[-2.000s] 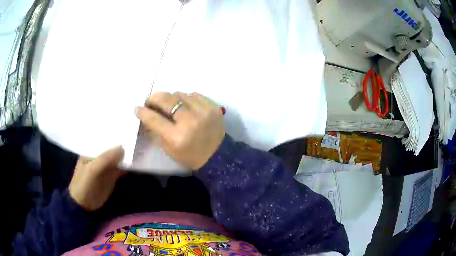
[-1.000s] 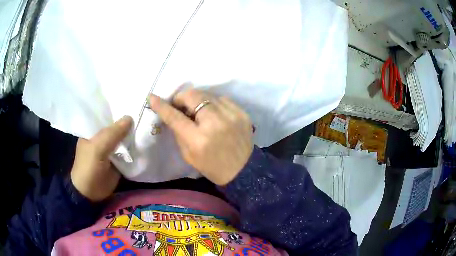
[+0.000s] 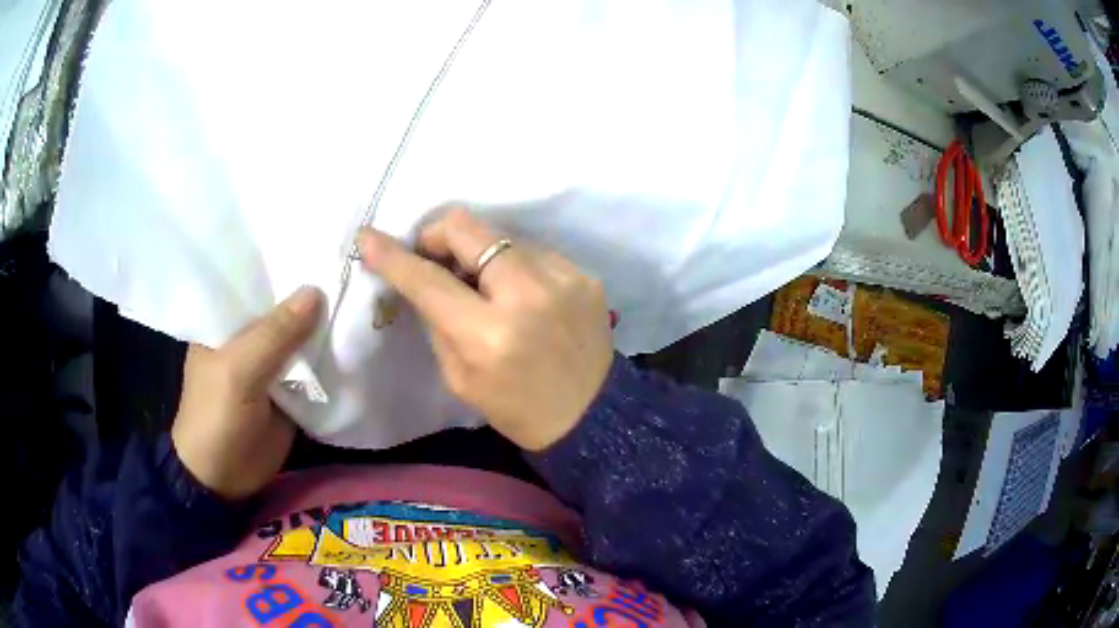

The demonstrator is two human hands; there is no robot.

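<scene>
A large white garment panel (image 3: 638,135) covers the table and hangs over its front edge. A narrow seam (image 3: 399,153) runs down its middle to my hands. My left hand (image 3: 249,399) pinches the panel's lower edge near the seam's end, thumb on top and fingers beneath. My right hand (image 3: 509,325), with a ring, is over the panel, its index fingertip on the seam. A small red tip shows at the palm's outer side; the tool it belongs to is mostly hidden in the hand. A small brownish thing (image 3: 384,313) shows below the index finger.
At the right are the white sewing machine (image 3: 969,49), red-orange scissors (image 3: 961,202) and a stack of white cut pieces (image 3: 1043,245). Below them lie a shiny brown-orange package (image 3: 902,344), more white panels (image 3: 884,460) and a printed sheet (image 3: 1016,485).
Since two seconds ago, my right hand has moved right and slightly down, and the panel's lower edge has bunched up at my left hand. Over the last second both hands have barely moved.
</scene>
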